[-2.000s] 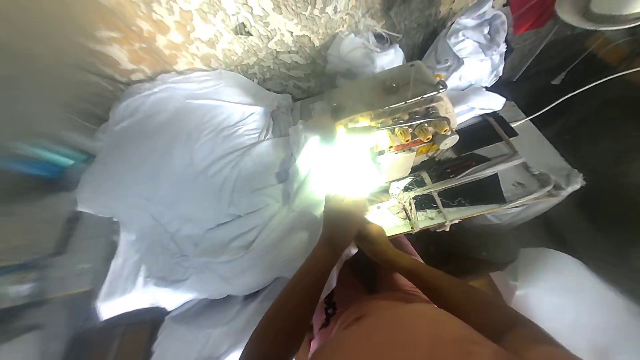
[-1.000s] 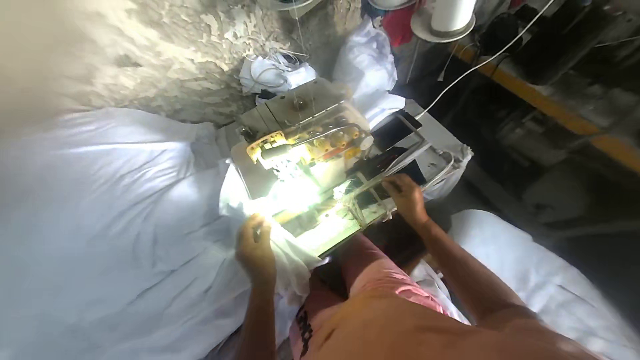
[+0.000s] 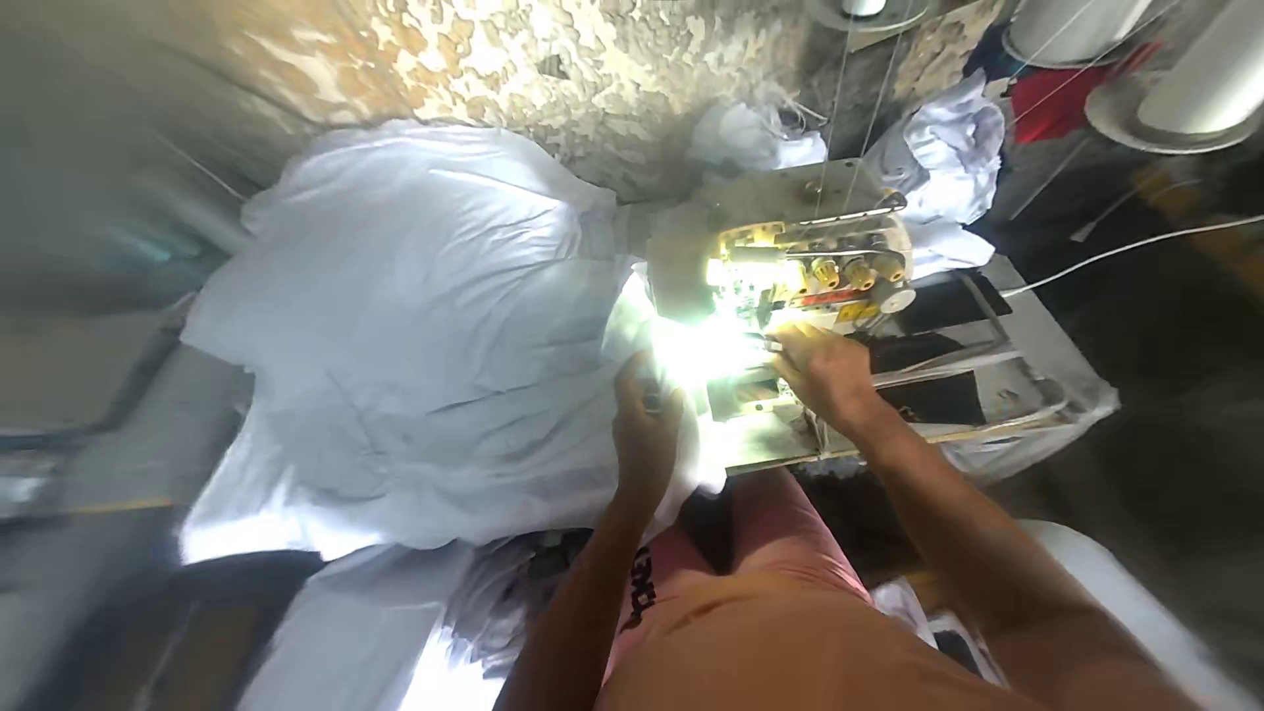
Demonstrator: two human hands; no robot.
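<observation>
White fabric (image 3: 425, 346) spreads in a broad heap left of an industrial sewing machine (image 3: 790, 217). My left hand (image 3: 647, 425) is at the fabric's right edge, beside the glare of the machine's lamp, its fingers curled on the cloth. My right hand (image 3: 825, 370) is at the front of the machine, under the row of thread tension knobs (image 3: 857, 272), with its fingertips near the needle area. Glare hides the needle and the presser foot, and whether the right fingers pinch anything cannot be seen.
Large white thread cones (image 3: 1210, 74) stand at the upper right. White cloth bundles (image 3: 943, 148) lie behind the machine against a peeling wall (image 3: 474, 69). A pale cord (image 3: 1136, 255) runs off to the right. More white cloth (image 3: 346, 632) hangs below at the left.
My right hand has moved from the tape strips on the right of the table to the machine's front. My left hand stays at the fabric's edge. The view has swung.
</observation>
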